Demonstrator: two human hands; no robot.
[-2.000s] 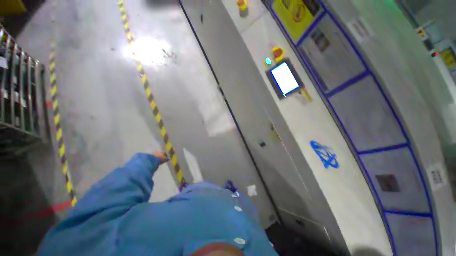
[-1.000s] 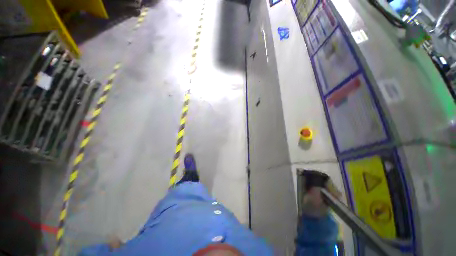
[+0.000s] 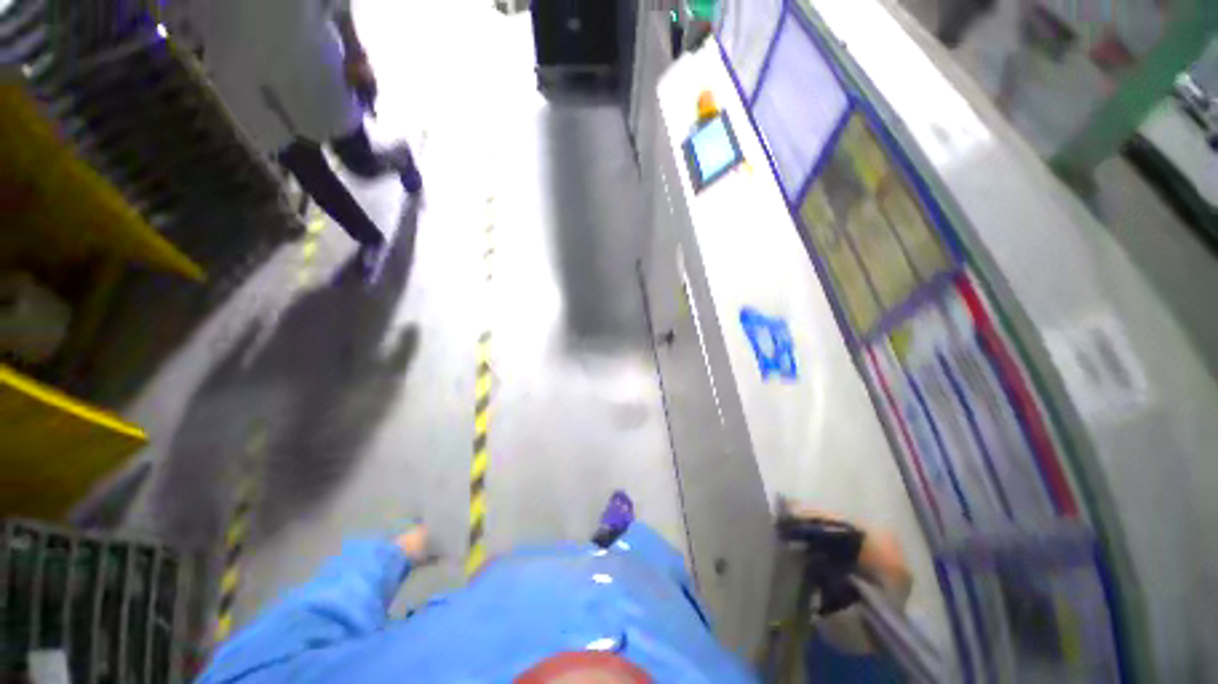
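Observation:
My right hand [image 3: 855, 564], with black patches on the fingers, is at the lower right beside the pale machine front. It is closed around a silver-grey metal frame [image 3: 902, 628], whose bars run down out of the picture. Most of the frame is cut off or blurred. My left hand [image 3: 414, 540] is small and blurred at the end of a blue sleeve, low over the floor. Its fingers cannot be made out clearly.
The machine side [image 3: 835, 401] with a small screen [image 3: 713, 150] runs along the right. A person [image 3: 274, 80] walks at the upper left. Yellow-black tape [image 3: 481, 454] marks the floor. Yellow structures [image 3: 60, 428] and a slotted rack [image 3: 87, 601] stand left. A black block [image 3: 577, 47] is ahead.
The view has moved along the aisle beside the machine. A walking person has come into view. My right hand came into view with the frame and still holds it. My left hand is farther forward than one second ago.

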